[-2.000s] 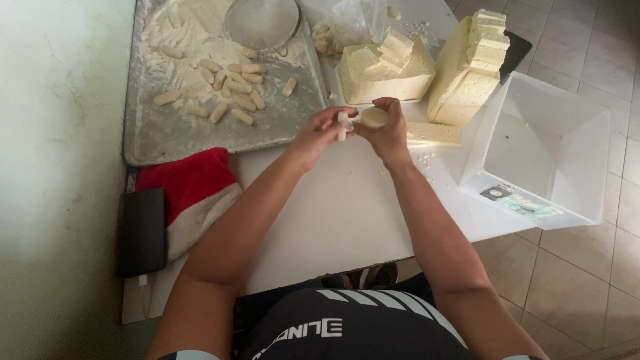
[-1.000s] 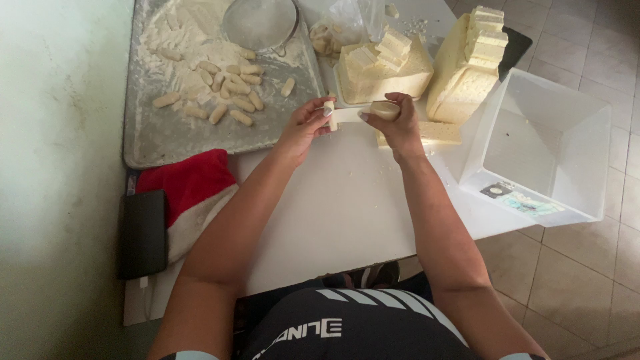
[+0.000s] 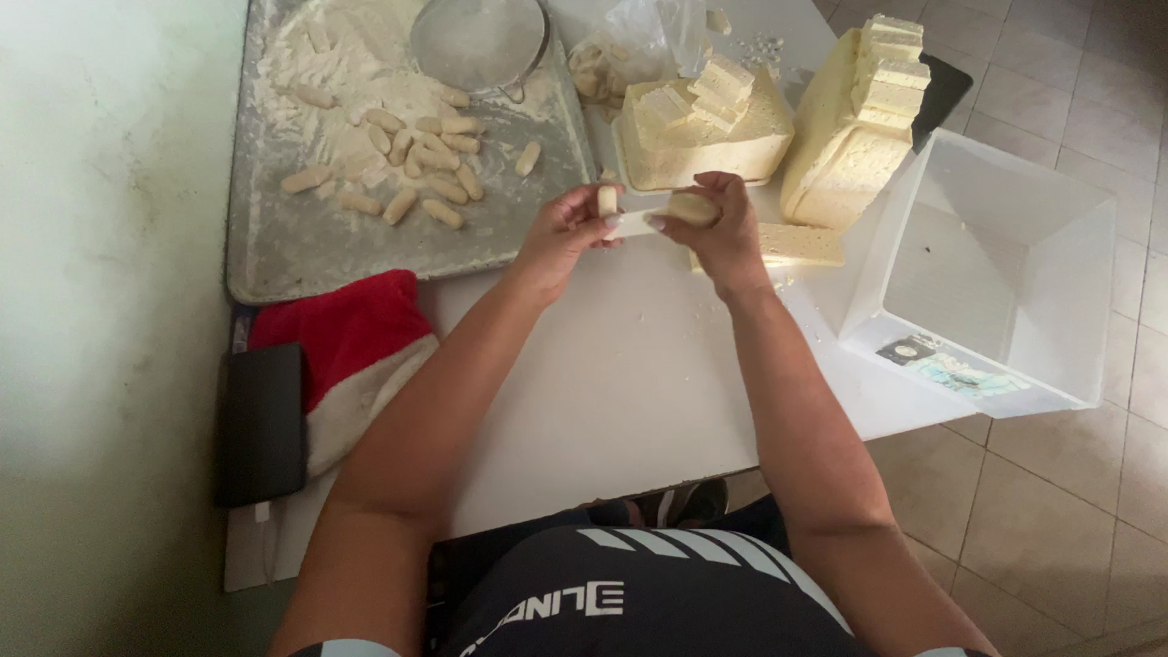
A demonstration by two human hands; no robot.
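My left hand (image 3: 573,224) holds a small pale stick (image 3: 608,201), likely cheese, upright between its fingers. A thin whitish strip of dough (image 3: 639,224) stretches from there to my right hand (image 3: 721,224). Inside my right hand is a rounded lump of pale dough (image 3: 692,209). Both hands are above the white table, between a floury metal tray and the blocks of cheese. Several short dough-covered sticks (image 3: 436,157) lie on the metal tray (image 3: 511,239) among loose flour (image 3: 319,64).
A sieve (image 3: 479,41) rests on the tray. Cheese blocks (image 3: 707,137) (image 3: 844,128) carry cut pieces; a cheese slab (image 3: 798,245) lies nearby. A plastic bag (image 3: 652,36), a clear bin (image 3: 985,365), a red-and-white cloth (image 3: 351,347) and a black device (image 3: 263,424) surround the work area.
My hands were closer together two seconds ago and have since moved apart, with the dough strip now stretched between them. The pale stick remains in my left hand.
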